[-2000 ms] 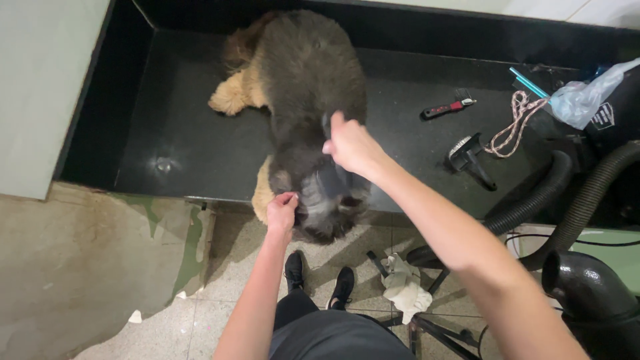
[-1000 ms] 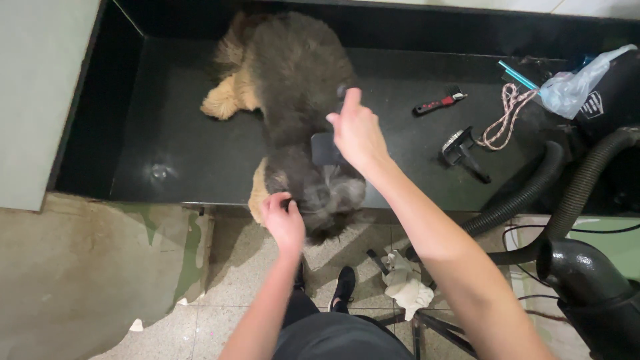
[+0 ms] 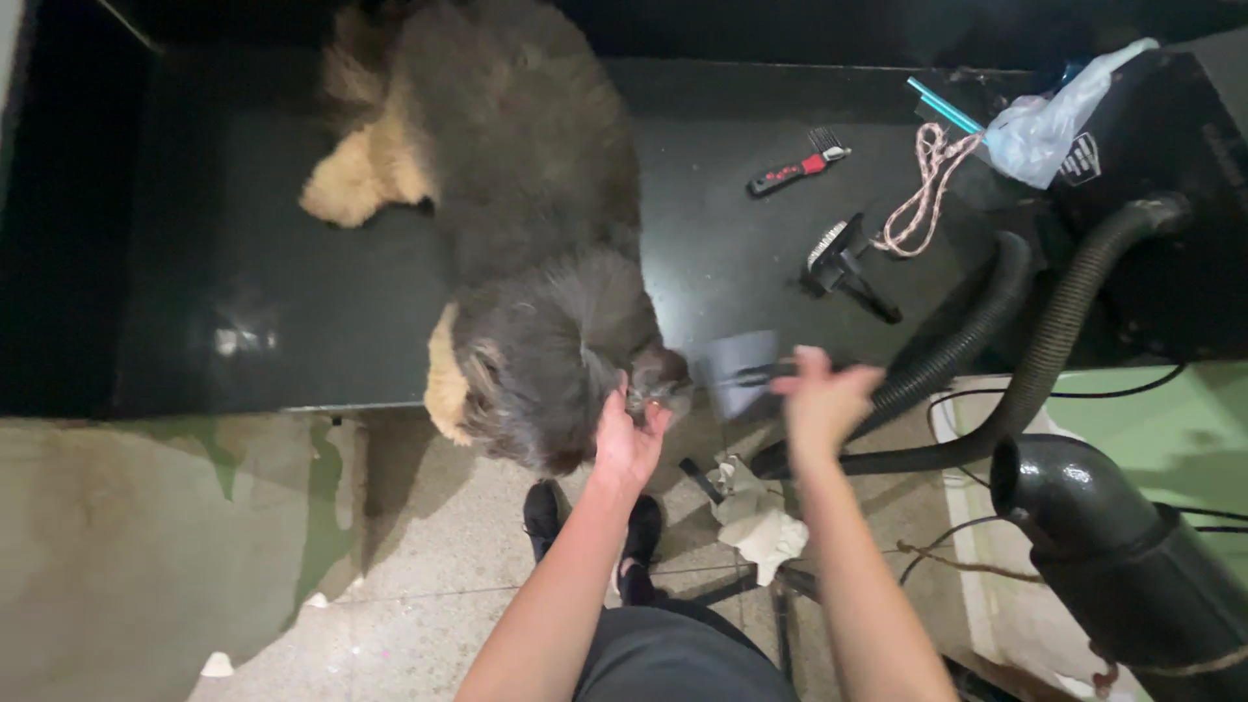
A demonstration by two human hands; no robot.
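A dark grey and tan long-haired dog point(image 3: 526, 146) lies on the black table point(image 3: 253, 361), its head at the near edge. My left hand point(image 3: 629, 429) pinches a tuft of hair or an ear at the right side of the dog's head. Just right of it, my right hand point(image 3: 824, 395) holds a slicker brush point(image 3: 743, 372) by its handle, clear of the coat and blurred. Farther back on the table lie a dematting rake with a black and red handle point(image 3: 795, 173) and a second slicker brush point(image 3: 840, 261).
A braided cord point(image 3: 931, 190), a clear plastic bag point(image 3: 1043, 132) and blue sticks point(image 3: 946, 107) lie at the back right. Ribbed black hoses point(image 3: 1058, 322) run over the table's right edge. A wide black dryer nozzle point(image 3: 1082, 526) and a stand with a pale cloth point(image 3: 760, 522) are near me.
My right hand with the brush has moved off the dog to the right. My left hand has shifted from the left side of the dog's head to its right side. The view has moved closer.
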